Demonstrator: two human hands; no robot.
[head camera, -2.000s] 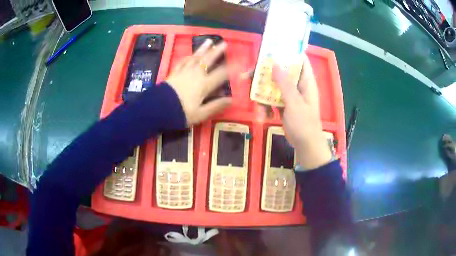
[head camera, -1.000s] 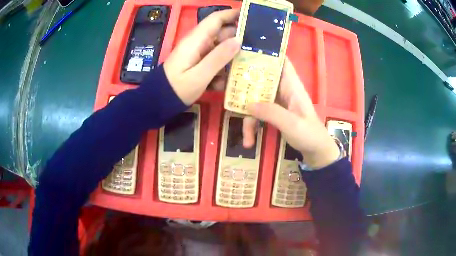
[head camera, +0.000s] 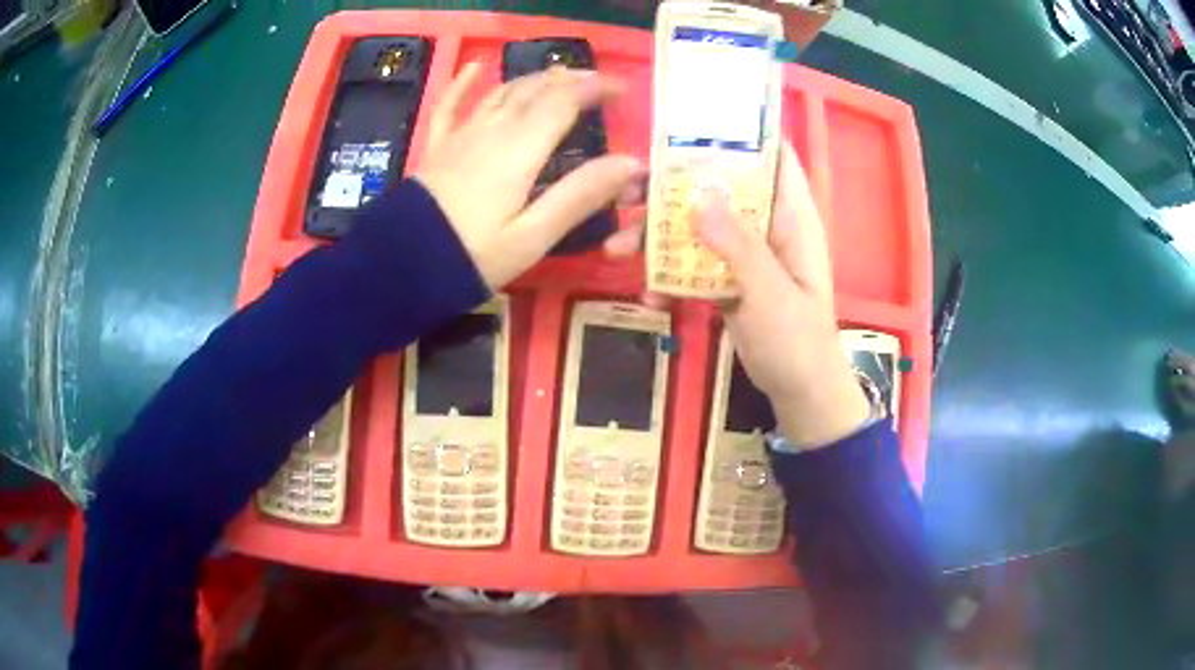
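Note:
My right hand (head camera: 786, 301) holds a gold keypad phone (head camera: 714, 157) upright above the tray, with its thumb on the keypad. Its screen is lit white with blue bars. My left hand (head camera: 511, 170) is over the red phone tray (head camera: 531, 565), fingers spread, partly covering a face-down phone with a black back (head camera: 548, 55). Its fingertips are blurred, and whether they touch that back I cannot tell. Another face-down phone (head camera: 367, 131) lies in the pocket at the far left. Several gold phones, such as this one (head camera: 609, 432), lie face up with dark screens in the near row.
A blue pen (head camera: 151, 85) and shiny clear tape (head camera: 63, 249) lie at the left on the green bench. A black pen (head camera: 949, 308) lies right of the tray. Part of a brown cardboard box (head camera: 802, 16) shows at the far side.
The held phone's screen has gone from dark to lit white. My left hand has moved left, away from the phone, over the black back. The phone has shifted slightly right and stands straighter.

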